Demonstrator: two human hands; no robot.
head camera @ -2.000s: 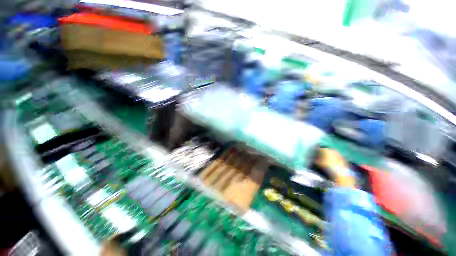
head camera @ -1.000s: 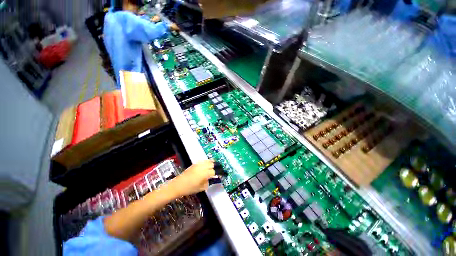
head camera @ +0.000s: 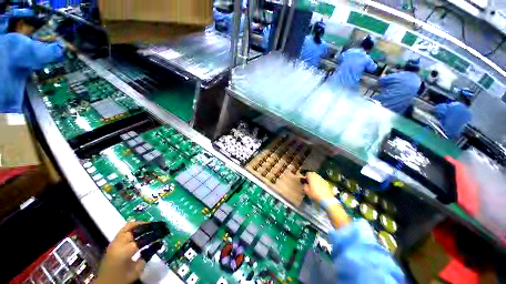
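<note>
Green circuit boards (head camera: 166, 213) lie on the line, with grey blocks (head camera: 204, 186) and a red-copper toroidal inductor (head camera: 232, 255) on the near one. My left hand (head camera: 130, 247) is over the near board's left edge. Its fingers end in black, and I cannot tell finger cots from a black part there. My right hand (head camera: 319, 189) reaches over the far rail to the right side of a cardboard sheet (head camera: 286, 186) with copper coils in rows. Its fingertips are dark and small, and whether they hold a coil is unclear.
A tray of pale parts (head camera: 241, 142) sits left of the cardboard sheet. Yellow-topped round parts (head camera: 369, 212) lie right of it. Clear plastic trays (head camera: 327, 105) cover the upper shelf, beside a black tray (head camera: 416, 161). A black tote (head camera: 50, 224) stands at left. People in blue work beyond.
The view has swung right. My right hand has come out over the cardboard sheet; a second ago only a dark blur showed at the lower right. My left hand has moved further over the board.
</note>
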